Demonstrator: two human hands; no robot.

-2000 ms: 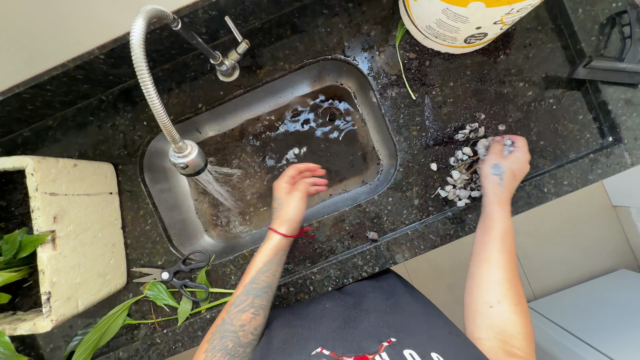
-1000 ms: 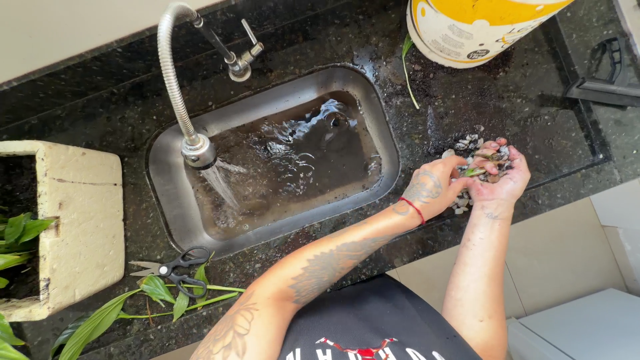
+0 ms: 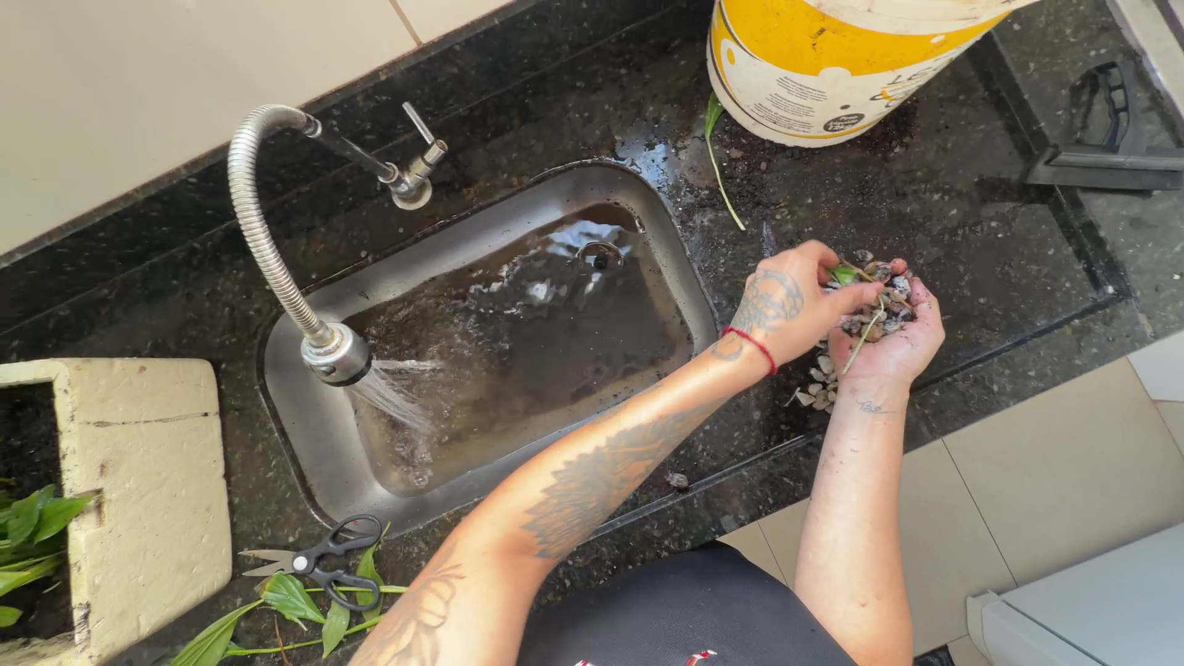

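Note:
My right hand (image 3: 888,347) is cupped, palm up, around a heap of wet pebbles (image 3: 883,310) with bits of green leaf and stem among them. Over the heap, my left hand (image 3: 791,296) pinches a small green leaf piece (image 3: 845,275) between thumb and fingers. More pale pebbles (image 3: 818,387) lie on the dark granite counter, partly hidden under my hands. Left of them is the steel sink (image 3: 680,254), holding murky brown water (image 3: 518,342). Water sprays into it from the flexible faucet's head (image 3: 338,354).
A yellow and white plastic bucket (image 3: 832,69) stands at the back right, a cut stem (image 3: 721,176) beside it. Black-handled scissors (image 3: 324,561) and leafy cuttings (image 3: 291,597) lie at the front left, near a foam planter (image 3: 153,490). A black plastic object (image 3: 1110,166) is at far right.
Two seconds ago my left hand was over the sink; it has moved right to the pebbles. My right hand, earlier palm down at the pile, is turned up with pebbles in it.

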